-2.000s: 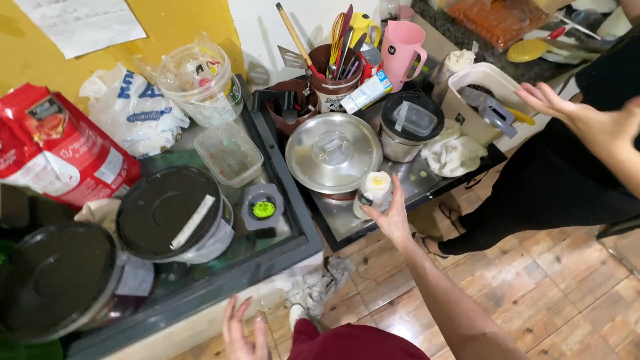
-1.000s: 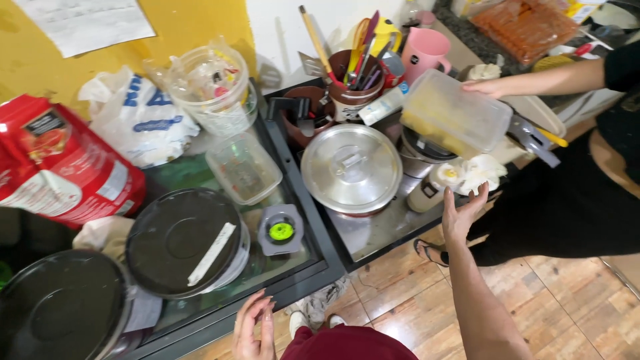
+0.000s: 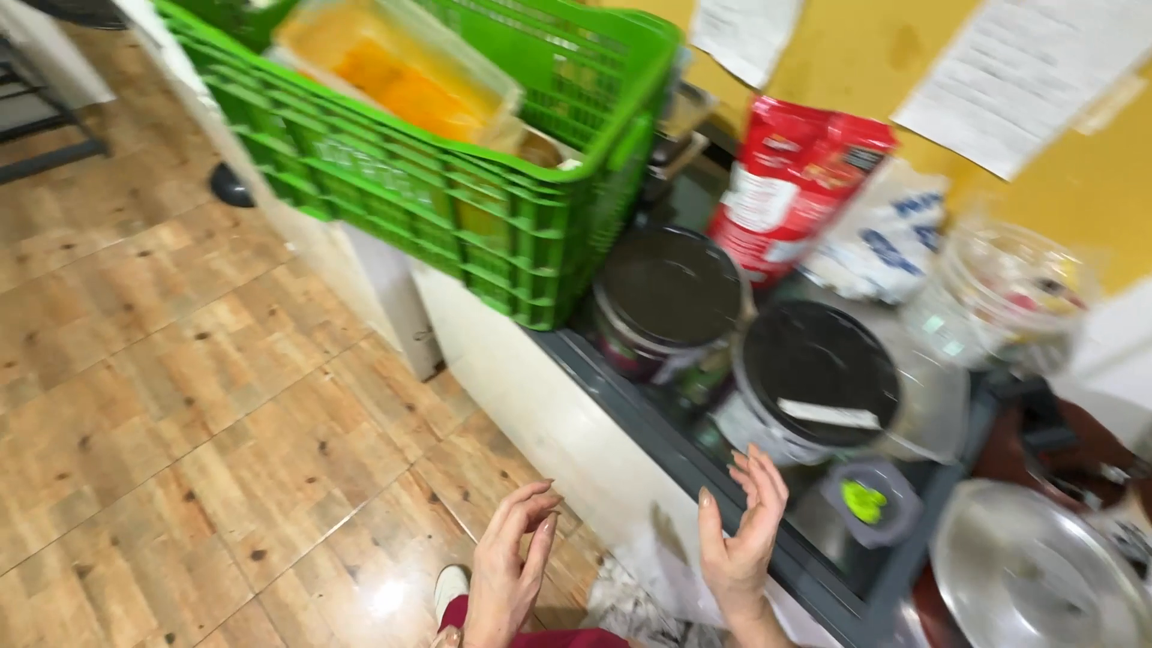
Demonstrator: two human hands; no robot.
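Note:
My left hand [image 3: 517, 549] hovers over the floor beside the counter, fingers apart and slightly curled, holding nothing. My right hand [image 3: 745, 531], also empty with its fingers spread, is at the dark counter edge, just below a black-lidded tub [image 3: 819, 369] that has a white strip on its lid. Right of that hand sits a small greyish container [image 3: 886, 526] with a bright green thing [image 3: 863, 501] in it. A second black-lidded tub [image 3: 670, 288] stands farther left, against a green plastic crate [image 3: 540, 216]. The crate holds a translucent container [image 3: 405, 81] with orange contents.
Behind the tubs stand a red packet [image 3: 792, 189], a white plastic bag [image 3: 886, 238] and a clear tub [image 3: 999, 279]. A metal-lidded pot [image 3: 1035, 567] is at the lower right. A crumpled cloth [image 3: 643, 603] lies low by the counter. Papers [image 3: 1035, 81] hang on the yellow wall.
The view has swung far left, bringing in the green crate. My right hand, earlier by a white-topped container near the pot, has come away from it and is empty. The other person is out of view.

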